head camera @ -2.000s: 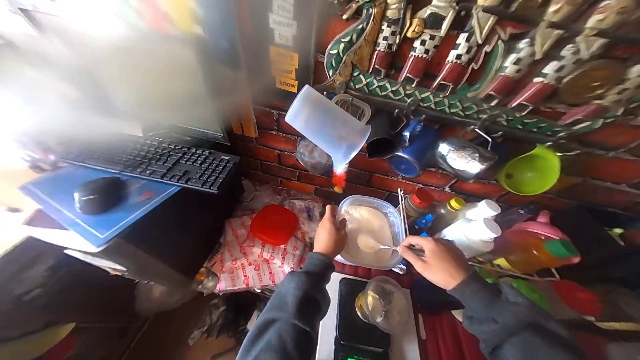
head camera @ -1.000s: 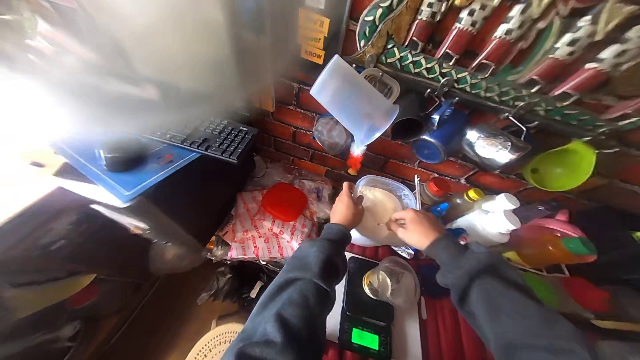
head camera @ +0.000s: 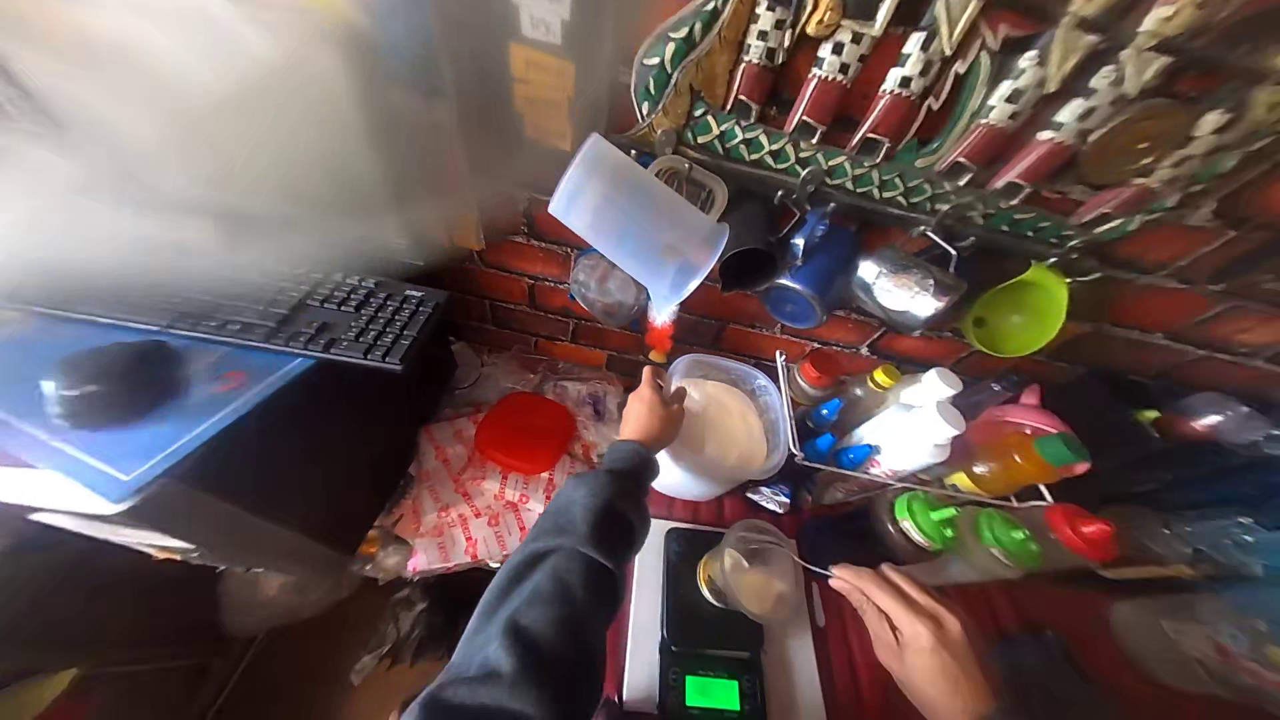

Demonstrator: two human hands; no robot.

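Observation:
My left hand [head camera: 653, 408] grips the left rim of a clear plastic tub [head camera: 775, 420] that holds a pale powder or cream [head camera: 722, 425]. Lower right, my right hand [head camera: 905, 620] pinches the handle of a metal spoon [head camera: 812, 567]; its bowl end is inside a transparent plastic cup [head camera: 765, 550], with pale matter in it. The cup sits tilted over a black digital scale [head camera: 710, 620] with a lit green display. The scale lies on a white board [head camera: 645, 610]. How full the spoon is cannot be told.
A red lid [head camera: 525, 432] lies on a printed bag at the left, beside a desk with a keyboard [head camera: 370, 320] and mouse [head camera: 115, 383]. Bottles fill a wire rack [head camera: 790, 410] on the right. A translucent jug [head camera: 640, 220], mugs and a green funnel [head camera: 1018, 310] hang above.
My right hand has moved from the tub down to the cup over the scale, with the spoon in its fingers. My left hand has stayed at the tub's left rim.

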